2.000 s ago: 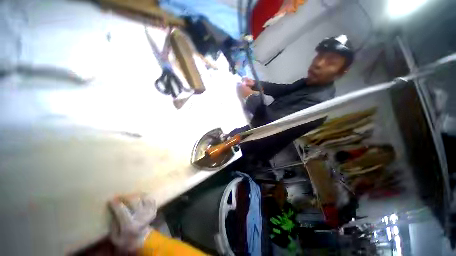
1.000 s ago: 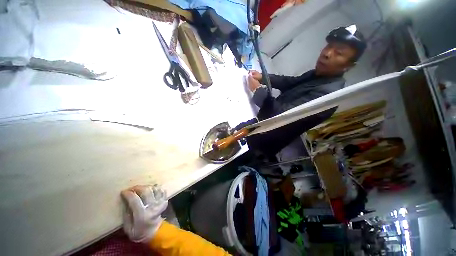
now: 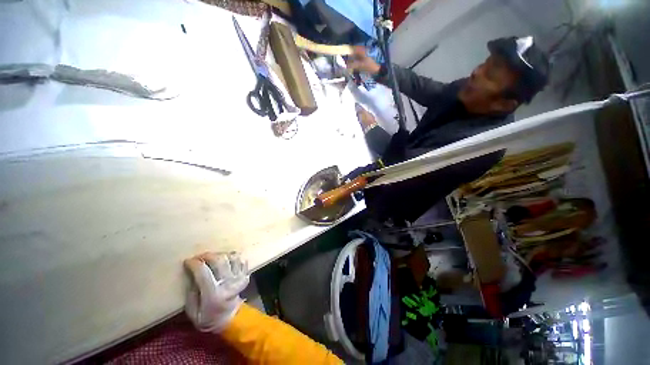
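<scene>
My right hand (image 3: 217, 289), in a white glove with a yellow sleeve, rests on the near edge of the white-covered table (image 3: 121, 235). Its fingers are slightly bent and a little apart, with bare skin at some fingertips. I see nothing in it. A steam iron (image 3: 329, 196) with an orange-brown handle stands at the table edge, beyond my hand and not touched by it. A thin dark line or strip (image 3: 187, 164) lies on the table. My left hand is not in view.
Shears (image 3: 265, 95) lie beside a brown block (image 3: 292, 69). White fabric pieces (image 3: 107, 80) lie at left. A person in dark clothes (image 3: 442, 114) is at the far side, a hand on a tan strip (image 3: 321, 47). A tub (image 3: 342, 292) holding cloth is below the table.
The view has shifted slightly and become sharper. My right hand still rests at the table edge. The other person has raised one hand with the tan strip and looks down. The iron stays put.
</scene>
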